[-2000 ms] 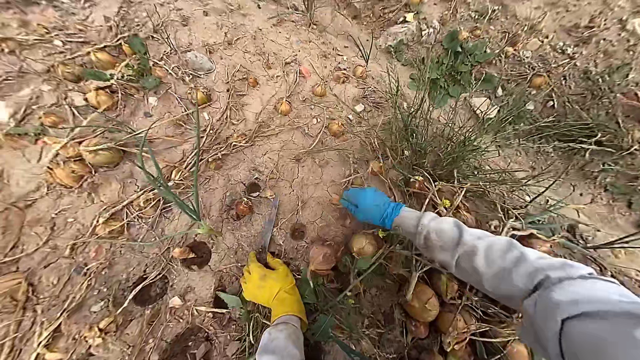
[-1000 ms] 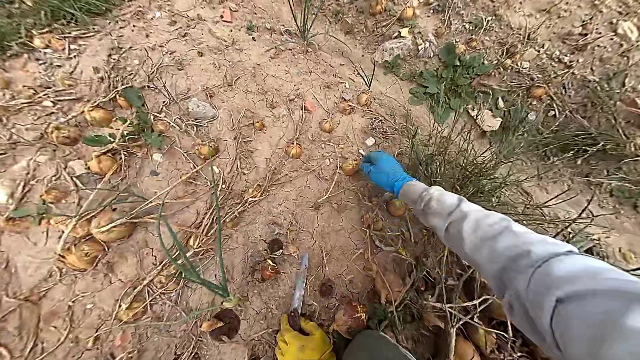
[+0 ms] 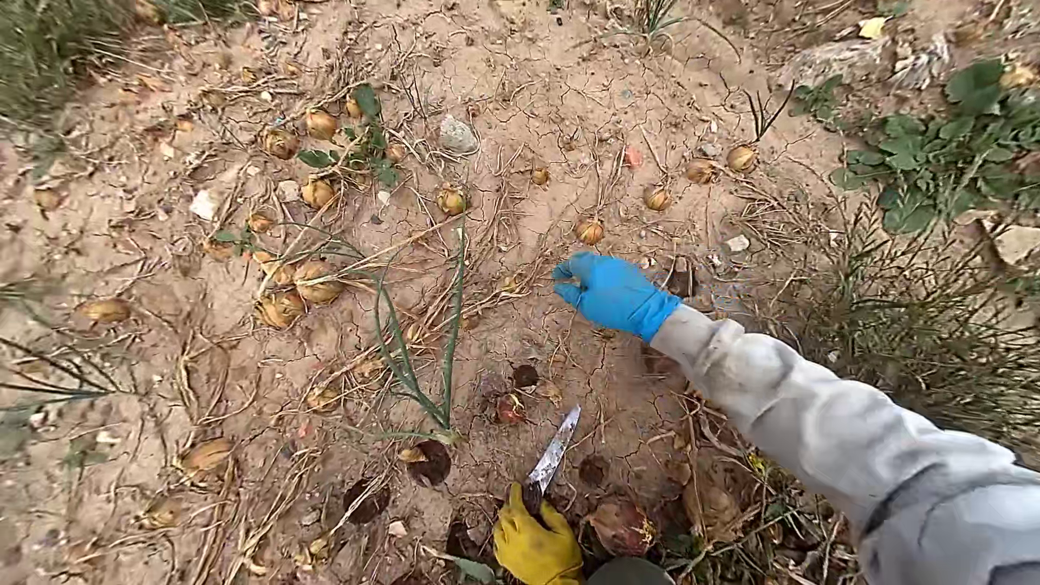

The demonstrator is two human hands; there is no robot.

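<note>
My left hand (image 3: 538,538), in a yellow glove, grips a knife (image 3: 556,448) whose dirty blade points up and away over the soil. A reddish onion (image 3: 621,526) lies just right of that glove, and a smaller onion (image 3: 510,409) sits left of the blade tip. My right hand (image 3: 615,294), in a blue glove, is over the cracked soil with its fingers bent and pointing left; whether anything is between them cannot be told. Just beyond it sits a small golden onion (image 3: 589,231), with another onion (image 3: 656,197) farther up to the right.
Several onions (image 3: 318,282) lie among dry stalks at the left. A green onion plant (image 3: 443,414) stands near the middle, beside a hole (image 3: 428,463). Grassy weeds (image 3: 902,317) and a leafy plant (image 3: 934,154) grow at the right. A pale stone (image 3: 457,134) lies farther off.
My right hand has moved forward from near the onions at the lower right, then left across the soil. The onion beside it one second ago no longer shows there. My left hand still holds the knife.
</note>
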